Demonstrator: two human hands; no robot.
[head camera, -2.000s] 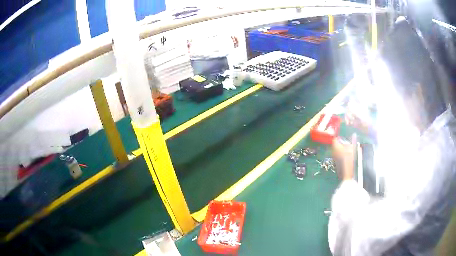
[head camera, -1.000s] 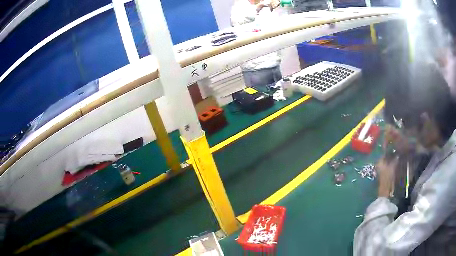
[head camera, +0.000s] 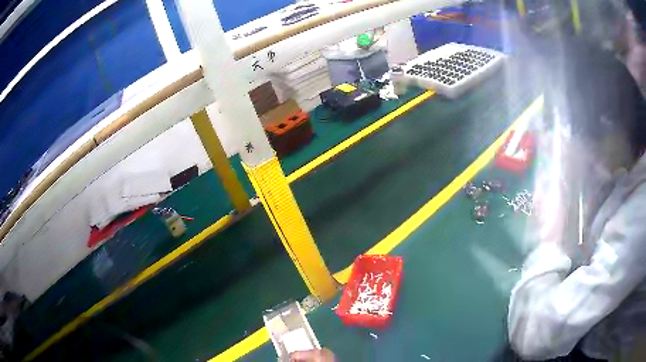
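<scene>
A small white open box (head camera: 275, 313) stands at the lower edge of the picture, beside the foot of the yellow post. A hand, apparently my right hand (head camera: 313, 355), touches or overlaps its near end. Only the fingers show, cut off by the picture's edge, and I cannot tell whether they grip anything. My left hand is not in view. A red bin (head camera: 372, 288) with many white slivers stands just right of the box on the green bench (head camera: 432, 297).
A coworker (head camera: 559, 297) sits at the right, arms raised, partly hidden by glare. Near them are a second red bin (head camera: 516, 152) and small dark parts (head camera: 481, 211). A yellow-based post (head camera: 292, 230) stands beside the dark green conveyor (head camera: 354, 191). A white tray (head camera: 453, 69) lies beyond.
Fingers have appeared at the bottom edge by the white box. The view has swung right, then shifted slightly, so the bench things now sit higher than a second ago.
</scene>
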